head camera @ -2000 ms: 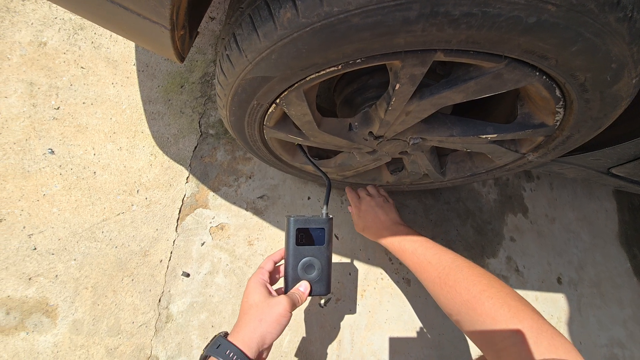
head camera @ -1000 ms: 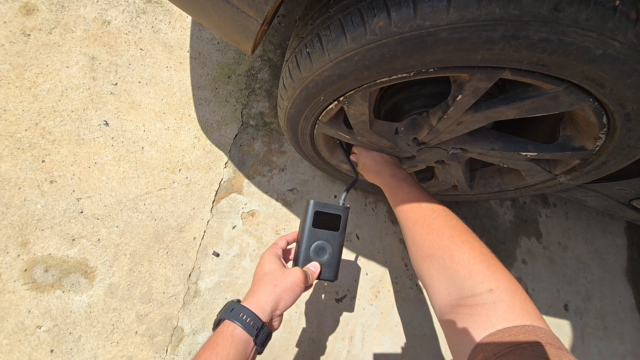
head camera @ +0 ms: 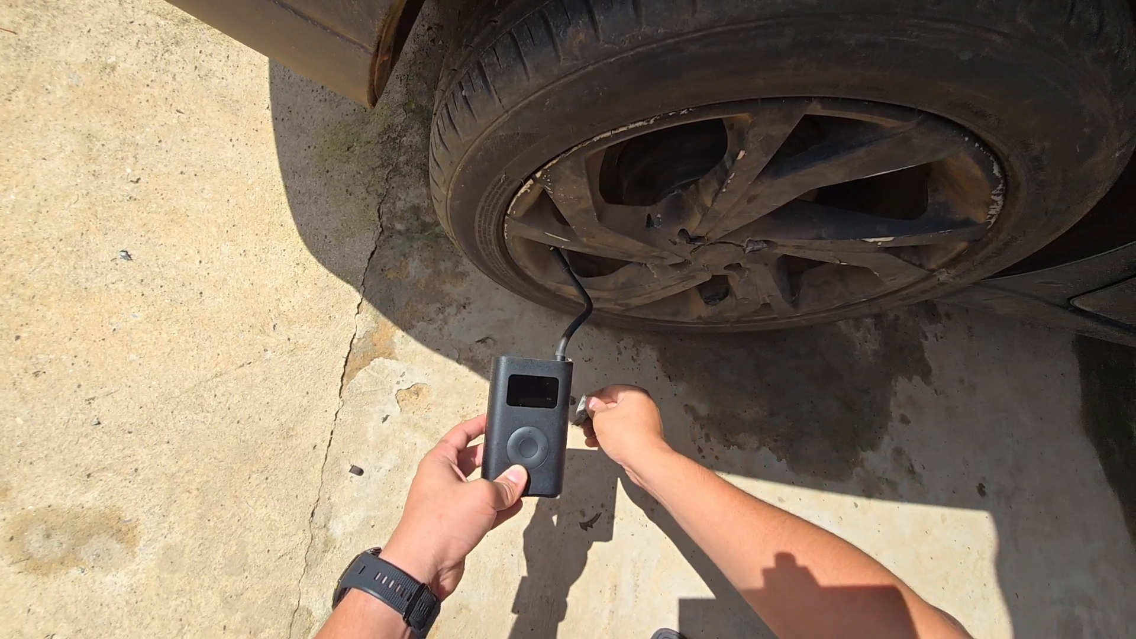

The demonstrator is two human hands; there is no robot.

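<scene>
My left hand (head camera: 466,493) grips a black portable tyre inflator (head camera: 530,426) upright, its thumb below the round button pad; the small display looks dark. From the inflator's top a black air hose (head camera: 581,311) curves up to the lower left part of the car wheel's rim (head camera: 710,253), where its end is hidden among the spokes. Just right of the inflator, my right hand (head camera: 621,422) pinches a small greyish object (head camera: 581,411) between thumb and fingers; what it is cannot be made out.
The car tyre (head camera: 506,124) stands on cracked concrete (head camera: 177,355), partly in shade. A body panel edge (head camera: 355,53) juts in at the upper left, and a dark lower body panel (head camera: 1065,288) lies right of the wheel. A small dark bit (head camera: 356,470) lies on the ground.
My right hand has come away from the wheel rim, down to beside the inflator, and now holds a small object. My left hand still holds the inflator.
</scene>
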